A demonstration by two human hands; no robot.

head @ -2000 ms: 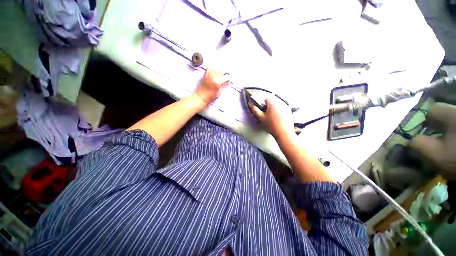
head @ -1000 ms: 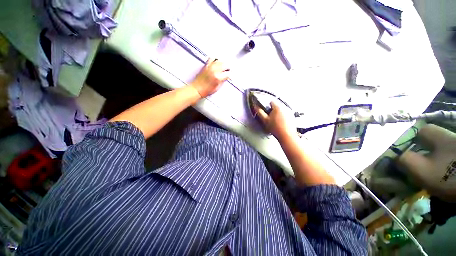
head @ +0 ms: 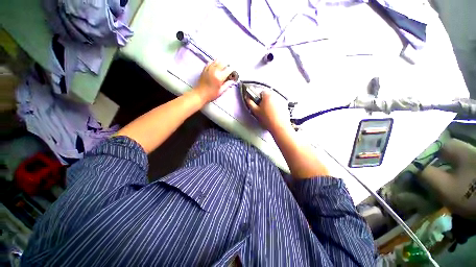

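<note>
My left hand (head: 211, 82) is on the near table edge, with its thumb and fingertips around a small round weight (head: 233, 76). My right hand (head: 267, 109) grips the dark steam iron (head: 251, 95), whose tip lies just right of that weight. Lilac cloth lies under both hands; its pale surface hardly stands out from the white cover. A narrow strip (head: 199, 48) runs from another small weight (head: 181, 36) to my left hand. My fingers hide part of the strip.
A third weight (head: 268, 57) stands farther back, near loose lilac pieces (head: 298, 63). The dark-rimmed iron rest (head: 371, 143) holds reddish sticks. The wrapped hose (head: 389, 104) and white cord (head: 360, 182) run right. A lilac heap (head: 91, 21) is at left. A blurred beige shape is at right.
The iron and my right hand have moved left, close to the weight. My left hand went from beside that weight, over it, to its left side. The hose no longer crosses the rest. The view has shifted.
</note>
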